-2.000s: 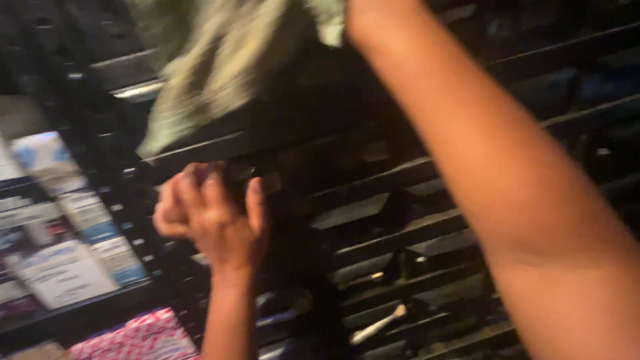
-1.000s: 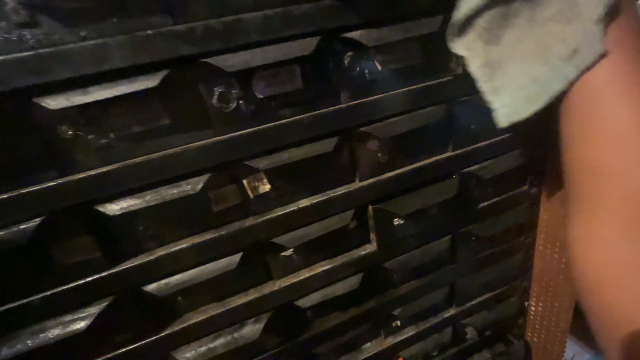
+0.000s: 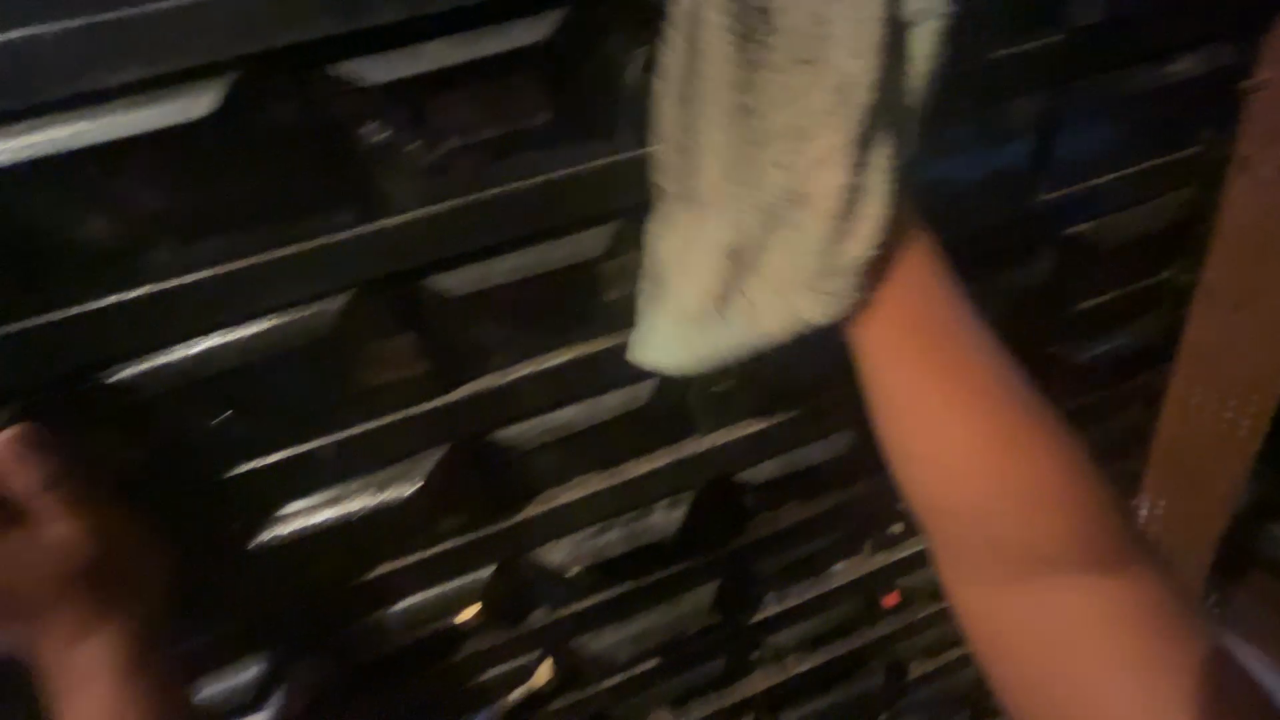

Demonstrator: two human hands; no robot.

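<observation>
A pale, stained cloth point(image 3: 760, 200) hangs at the upper middle, in front of a black slatted rack point(image 3: 400, 240). My right forearm rises from the lower right to the cloth, and my right hand point(image 3: 890, 240) is mostly hidden behind it, so its fingers do not show. At the left edge my left hand point(image 3: 45, 540) is blurred and partly cut off by the frame. It is near the dark rack; whether it touches it or holds anything cannot be told.
A brown perforated upright point(image 3: 1215, 350) stands along the right side. Small bright scraps point(image 3: 468, 612) and a small red bit point(image 3: 891, 599) lie among the lower slats. The slats run slanting across the view, with dark gaps between.
The view has shifted a lot. My left hand, out of view a second ago, shows at the left edge. The cloth, at the upper right then, is at the upper middle now.
</observation>
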